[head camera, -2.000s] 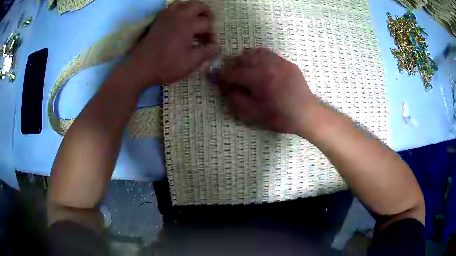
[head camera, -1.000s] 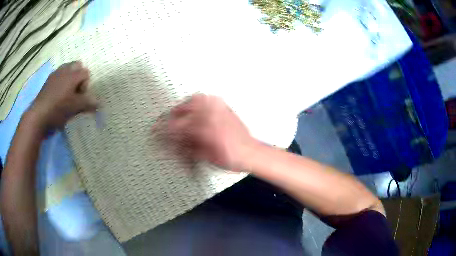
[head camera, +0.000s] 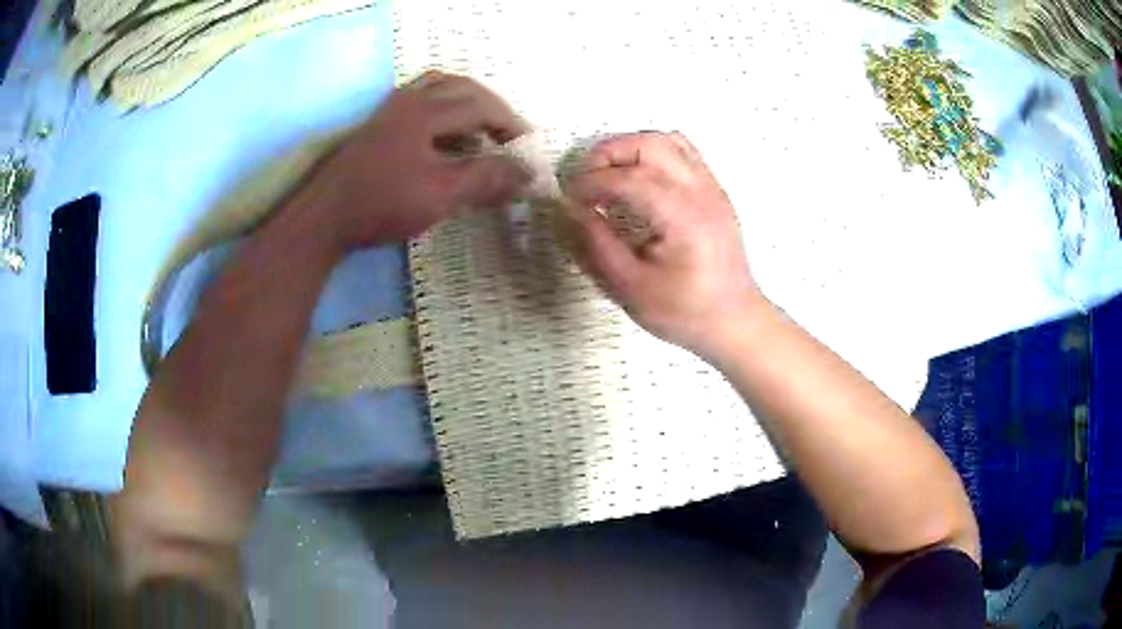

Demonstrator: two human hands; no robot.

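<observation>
A cream woven straw bag panel (head camera: 517,406) lies flat at the table's front edge, its right part washed out by glare. A beige braided strap (head camera: 357,356) loops off its left side, partly behind my left forearm. My left hand (head camera: 431,160) is over the upper left of the panel, fingers curled, fingertips near those of my right hand. My right hand (head camera: 664,234) is beside it, fingers bent inward. Something small and pale shows blurred between the fingertips; I cannot tell what it is or which hand holds it.
A pile of gold and turquoise hardware (head camera: 935,111) lies at the upper right. A black phone (head camera: 73,295) and small scattered pieces (head camera: 15,197) are at the left. Straw bags (head camera: 172,49) are stacked at the back left. A blue printed bag (head camera: 1021,430) is below the table at right.
The view has swung back left, bringing the phone into sight since one second ago. My hands, apart then, are now close together over the panel.
</observation>
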